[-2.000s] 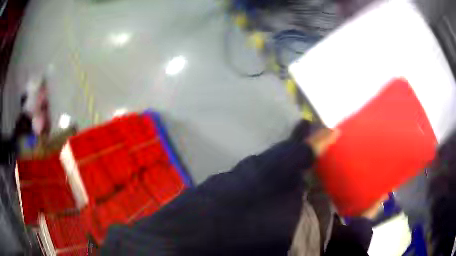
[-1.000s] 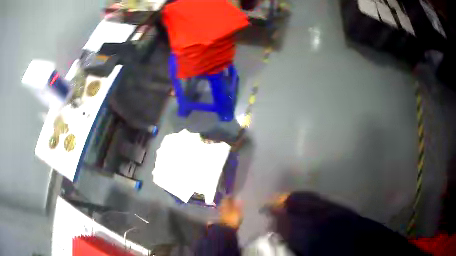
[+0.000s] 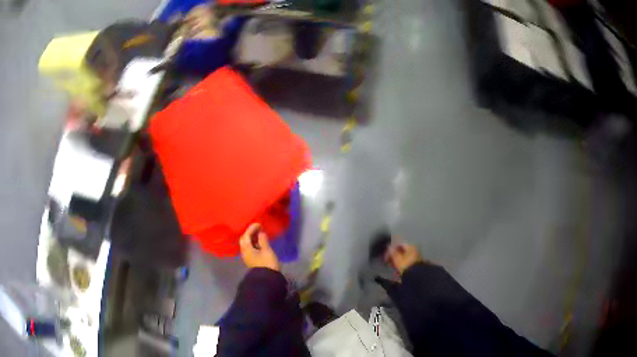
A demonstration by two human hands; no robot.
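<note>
A stack of red panels (image 3: pixel 227 153) sits on a blue stool (image 3: pixel 290 226), left of centre. The top panel lies with its plain red face up. My left hand (image 3: pixel 258 247) is at the near edge of the stack, fingers curled with a gap between them and nothing seen in it; whether it touches the stack I cannot tell. My right hand (image 3: pixel 403 256) is over the floor to the right, small and blurred, beside a dark shape; whether it holds anything is unclear.
The blue-edged white bench (image 3: pixel 98 279) runs along the left with fastener dishes (image 3: pixel 80 277) and a machine part with red digits (image 3: pixel 35 326). Another person (image 3: pixel 202 35) is beyond the stack. Dark racks (image 3: pixel 538 63) stand at upper right. Floor tape (image 3: pixel 325 233) runs beside the stool.
The view has moved towards the red stack, which now appears larger and nearer. My left hand has come to its near edge. The white stack has mostly left the view.
</note>
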